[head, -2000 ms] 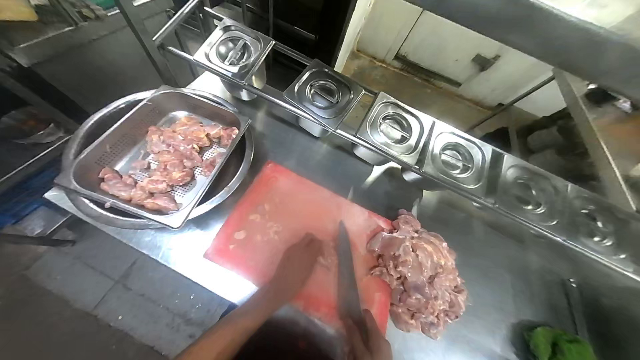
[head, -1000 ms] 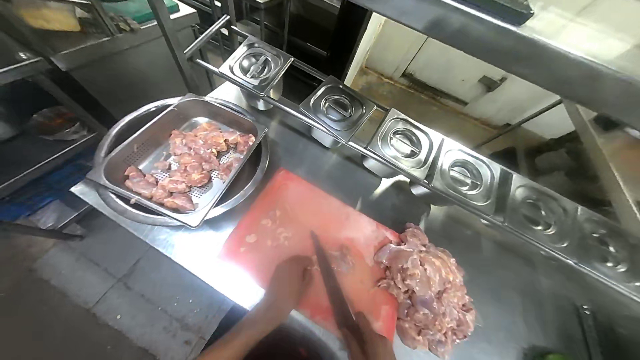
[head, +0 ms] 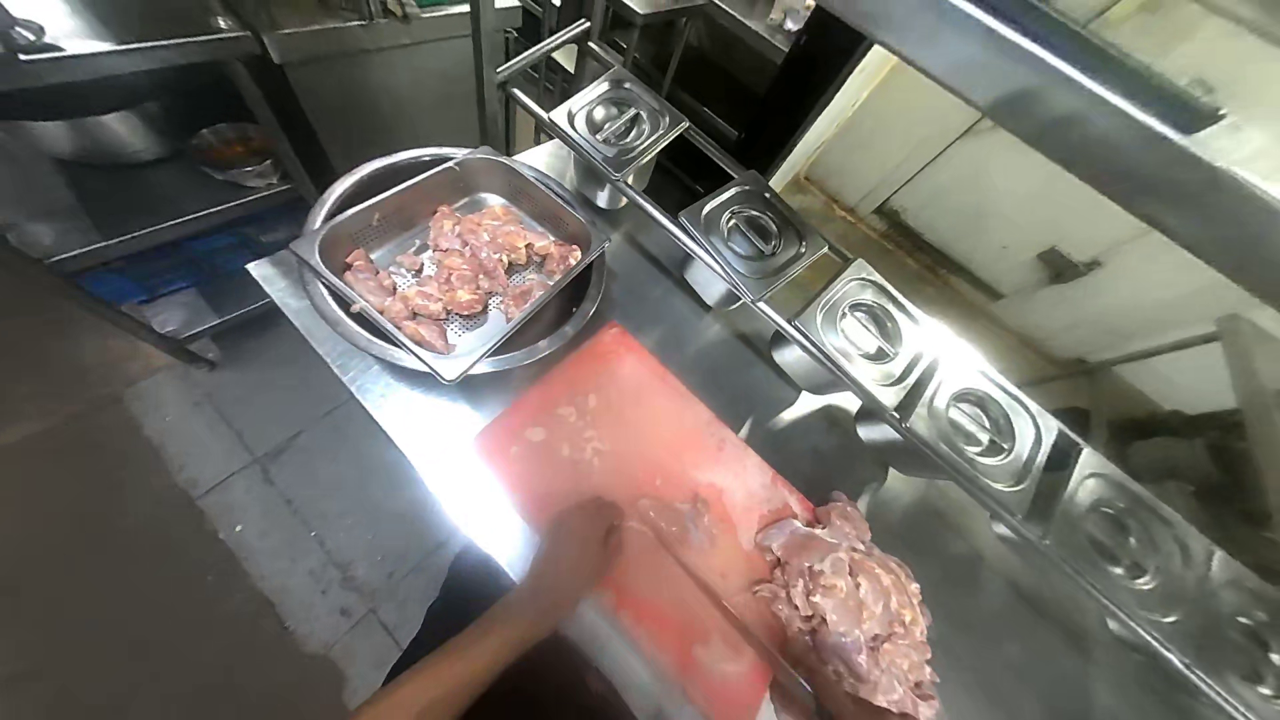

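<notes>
A red cutting board (head: 640,440) lies on the steel table. My left hand (head: 582,540) rests on it with curled fingers, touching a thin piece of raw meat (head: 675,520); whether it grips the meat is unclear. At the bottom edge, my right hand (head: 835,695) is mostly out of frame, around the handle end of a knife (head: 715,600). The blade points up and left across the board, toward my left hand. A heap of raw meat pieces (head: 850,605) sits against the board's right side. More pieces (head: 465,265) lie in a perforated steel pan (head: 335,240) at the upper left.
The perforated pan rests on a large round steel bowl (head: 585,320). Several lidded steel containers (head: 750,235) hang in a rail along the table's back. A steel shelf (head: 1050,110) crosses the upper right. The table's near edge (head: 420,470) drops to a tiled floor.
The view has shifted, so the pan and board sit farther right. The knife lies at a more slanted angle across the board than in the earlier frames.
</notes>
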